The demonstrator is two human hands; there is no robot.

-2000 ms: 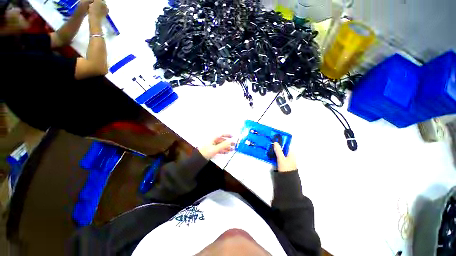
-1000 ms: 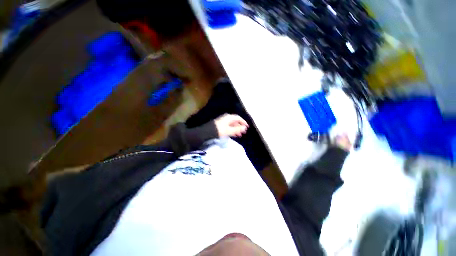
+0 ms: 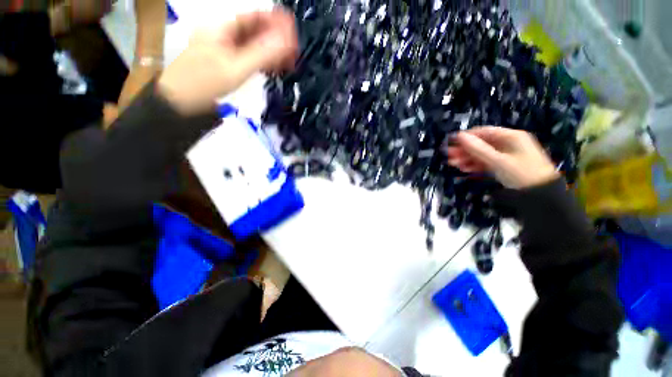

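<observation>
A large black cable pile (image 3: 354, 96) with metal-tipped plugs lies along the back of the table. My right hand (image 3: 501, 156) is over its right part, fingers curled; whether it grips a cable cannot be told. My left hand (image 3: 247, 55) is raised at the upper left, left of the pile, and is blurred. A blue insert (image 3: 471, 311) lies on the white table below my right hand, with small dark marks on it. A white printed box with a blue end (image 3: 267, 210) lies near the table's edge at left.
A yellow tape roll (image 3: 620, 185) and blue insert blocks (image 3: 647, 276) stand at the right. Blue pieces (image 3: 180, 258) lie below the table at left. Another person's forearm (image 3: 149, 37) is at the upper left, beyond my left arm. The white table's edge (image 3: 309, 294) runs diagonally.
Both hands have moved up the view, the left to the upper left and the right over the cable pile. The right hand has left the blue insert. The view has turned and shifted.
</observation>
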